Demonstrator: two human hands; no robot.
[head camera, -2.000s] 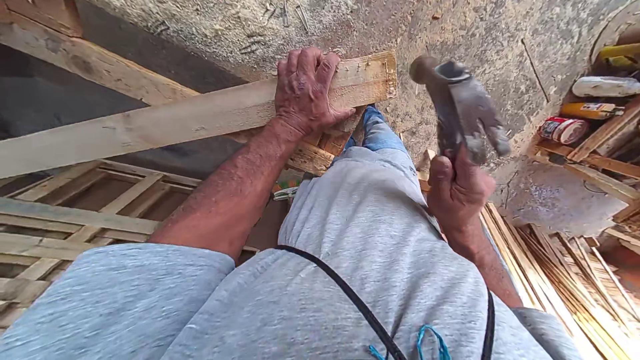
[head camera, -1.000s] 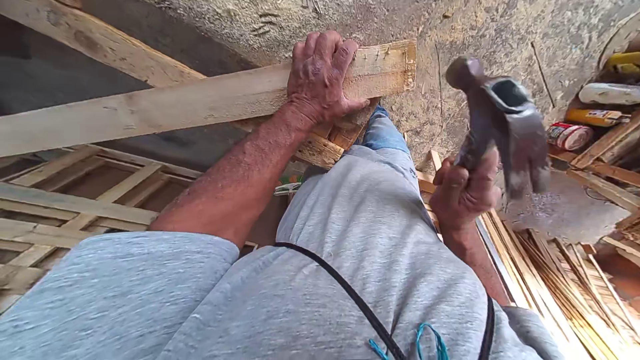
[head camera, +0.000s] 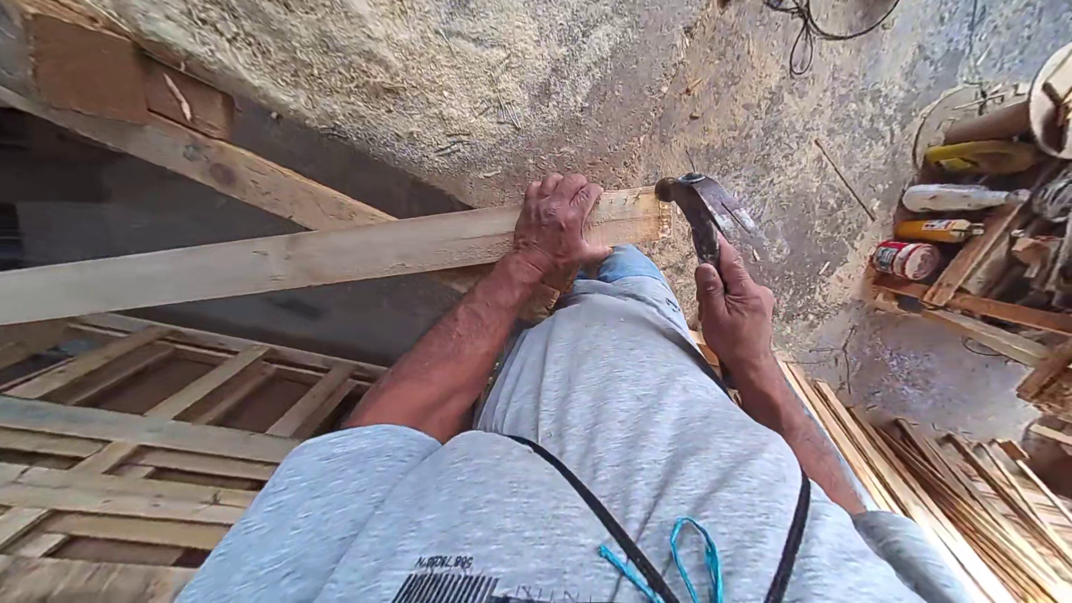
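Note:
My left hand (head camera: 557, 219) grips a long pale wooden board (head camera: 394, 248) a little short of its right end, with the fingers over the far edge and the thumb on the near side. Small nails or splinters stick up along the board's far edge near that end. In my right hand (head camera: 735, 308) is the handle of a claw hammer (head camera: 702, 208). The hammer's face is at the board's right end, touching or very close to it. A second wooden beam (head camera: 243, 174) runs slantwise beneath the board.
Slatted wooden frames (head camera: 134, 427) lie at the lower left. Long thin wood strips (head camera: 913, 486) are stacked at the lower right. A wooden crate (head camera: 997, 308) with bottles and a red-labelled can (head camera: 906, 260) stands at the right. Sawdust (head camera: 402, 75) and a thin stick (head camera: 844, 179) lie on the floor.
The hammer, raised to the right of the board before, has come down to the board's end. My left hand stays on the board. The view has shifted.

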